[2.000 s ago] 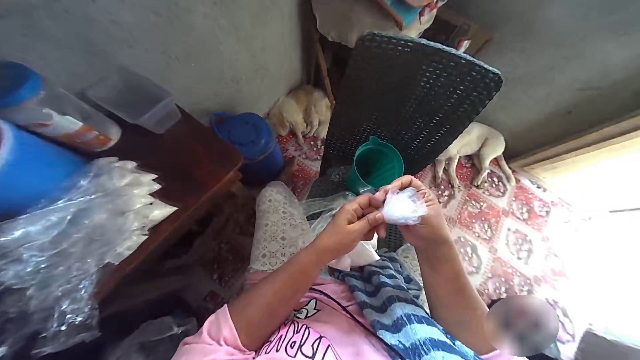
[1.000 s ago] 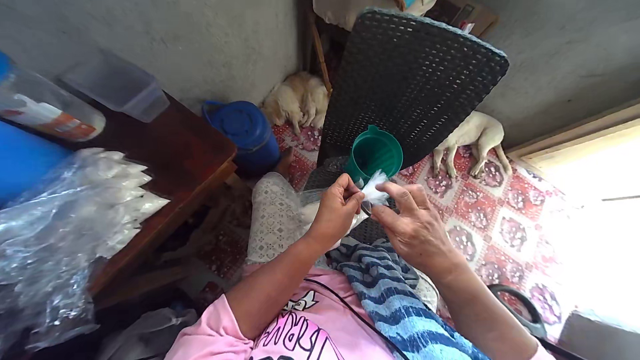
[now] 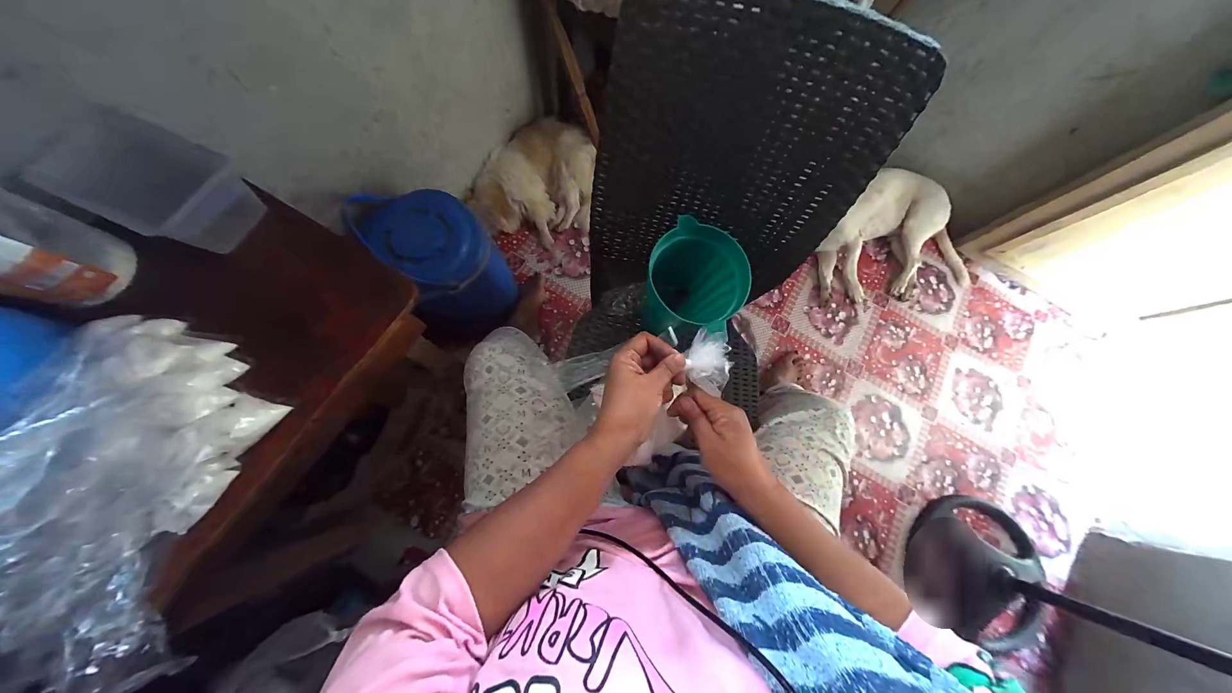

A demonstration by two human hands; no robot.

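Observation:
A small clear plastic bag [image 3: 709, 358], its end bunched and white, is pinched between the fingertips of my left hand [image 3: 637, 385]. My right hand [image 3: 720, 433] is just below it, thumb and finger together near the bag's lower side; whether they grip it is unclear. More clear plastic and something pale lie behind and below my hands, partly hidden. Just beyond my fingers a green plastic pitcher [image 3: 699, 274] stands on the black woven chair [image 3: 751, 125]. On my lap is a blue striped towel [image 3: 760, 568].
At left, a dark wooden table [image 3: 318, 289] holds filled plastic bags [image 3: 192, 404], a clear container [image 3: 154, 183] and a jar [image 3: 58, 260]. A blue lidded bucket [image 3: 438, 255] stands beside it. Two dogs lie on the floor, one tan [image 3: 544, 178], one white [image 3: 895, 221]. A round black stand base [image 3: 972, 573] is at right.
My right hand has moved from the bag's upper right side to below it. The bag stays at my left fingertips.

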